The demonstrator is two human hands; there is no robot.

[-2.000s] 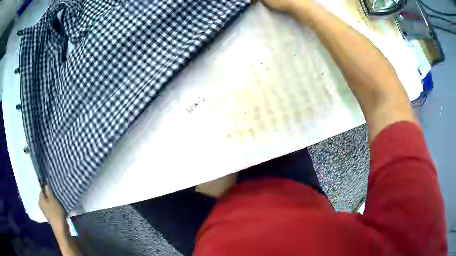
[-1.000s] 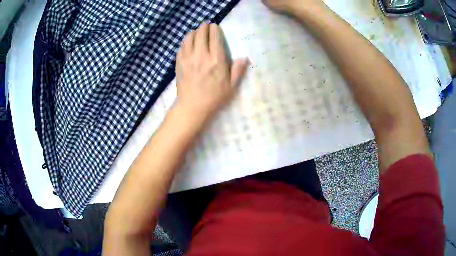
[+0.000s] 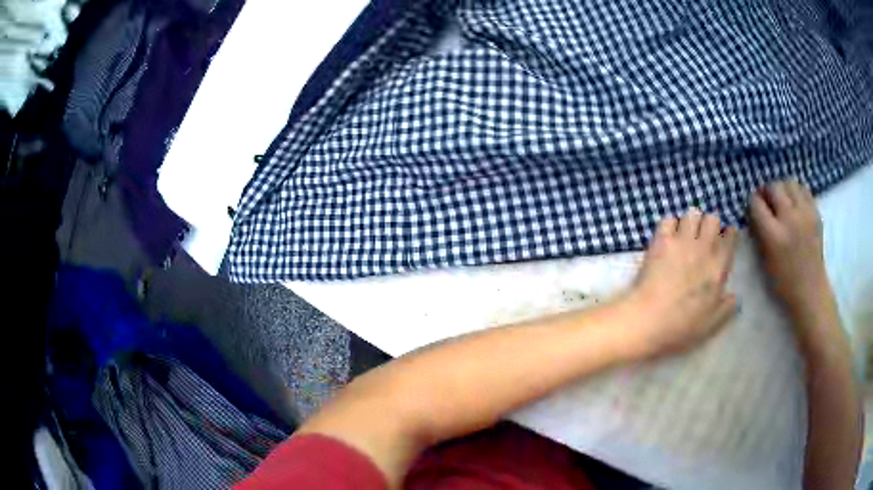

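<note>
The navy-and-white checked garment lies spread and slightly wrinkled over the white table cover. Its straight edge runs roughly across the picture. My left hand is palm down at this edge, fingertips on the cloth and thumb apart on the cover. My right hand is just to its right, with its fingers bent over the same edge; its thumb is not clearly seen. Small dark tabs stick out from the garment's left border.
Dark purple and grey cloth hangs or lies left of the table. Below it, a striped or finely checked pile sits in a blue holder. Speckled floor shows beside the table's edge.
The view has swung left, so the garment fills the upper right and the iron has left the picture. My left hand has come close to my right hand along the edge.
</note>
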